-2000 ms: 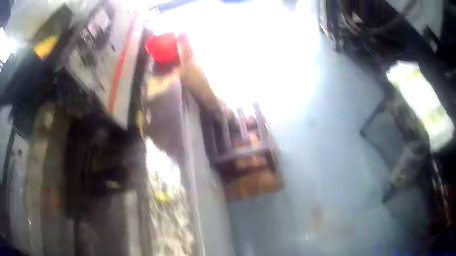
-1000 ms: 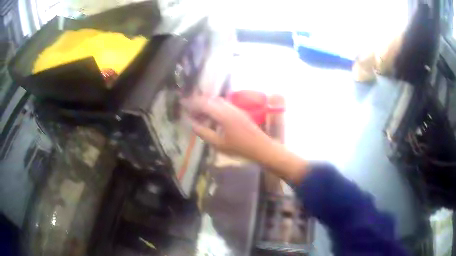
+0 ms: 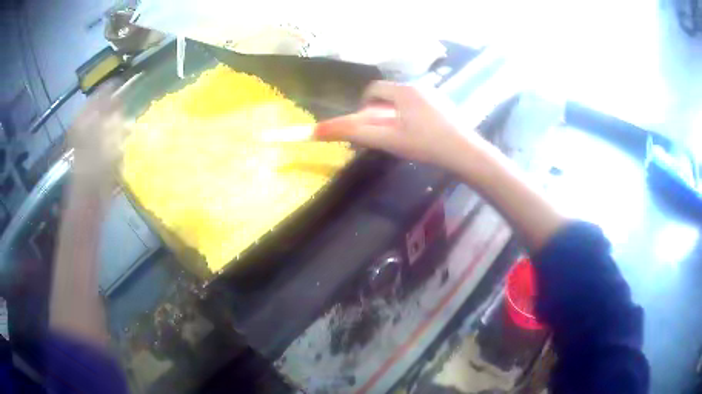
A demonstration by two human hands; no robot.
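Note:
Bright yellow pellets [image 3: 223, 161] fill the open dark hopper [image 3: 308, 85] at the left centre. My right hand [image 3: 396, 127] is over the hopper's right side, fingers pointing left at the pellets. A pale, overexposed streak shows at its fingertips; I cannot tell whether it is a held thing. My left hand [image 3: 100, 131] is at the hopper's left edge, badly blurred, and its fingers and any hold cannot be made out.
The grimy machine top with a red stripe [image 3: 419, 335] runs below and right of the hopper. A red round container [image 3: 525, 292] is beside my right sleeve. A blue-edged item [image 3: 673, 177] lies on the overexposed surface at right. A pale cover [image 3: 231, 23] is behind the hopper.
The view has moved in over the hopper, which now appears larger and nearer the centre. My right hand has moved from the machine's side to above the pellets. My left hand has come into view.

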